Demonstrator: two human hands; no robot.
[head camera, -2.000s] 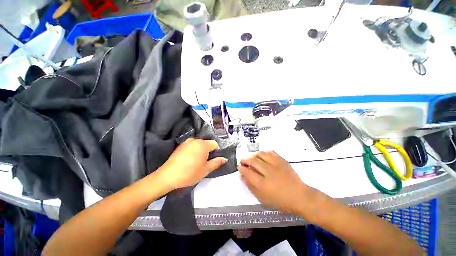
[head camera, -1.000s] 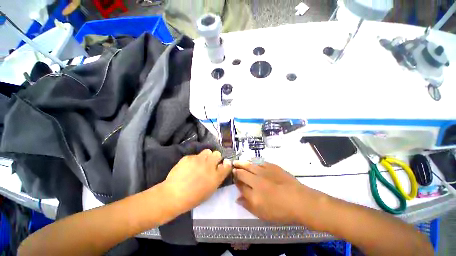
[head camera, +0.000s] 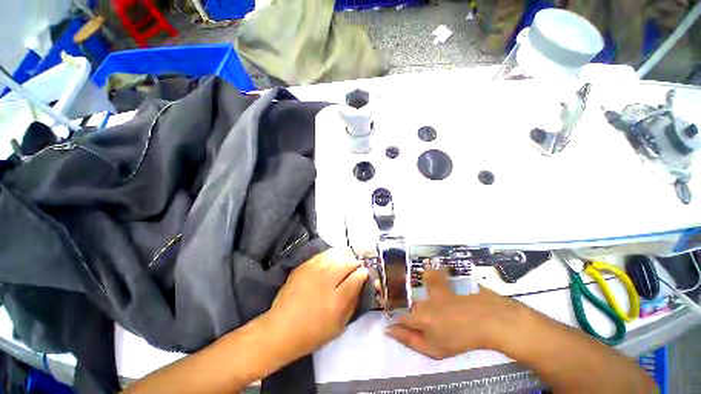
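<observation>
The dark grey garment (head camera: 215, 200) lies heaped on the table left of the white sewing machine head (head camera: 492, 200), with pale seam lines on it. My left hand (head camera: 323, 296) rests on the garment's edge just left of the needle area, fingers bent over the cloth. My right hand (head camera: 453, 315) is right of the shiny take-up cover (head camera: 395, 275), its index finger raised to the metal parts under the head. No cloth shows in it. A dark strip (head camera: 290, 378) hangs over the front table edge below my left wrist. The presser foot is hidden.
Scissors with green and yellow handles (head camera: 598, 308) lie at the right, beside a black oval object (head camera: 642, 277). A black phone (head camera: 523, 265) is partly covered by the machine head. A blue crate (head camera: 230, 69) stands behind the garment. A white cup-like holder (head camera: 565, 40) rises behind the machine.
The camera view has shifted, so the machine sits lower and further right. My right hand has moved from the cloth's edge beside my left hand to the parts under the head.
</observation>
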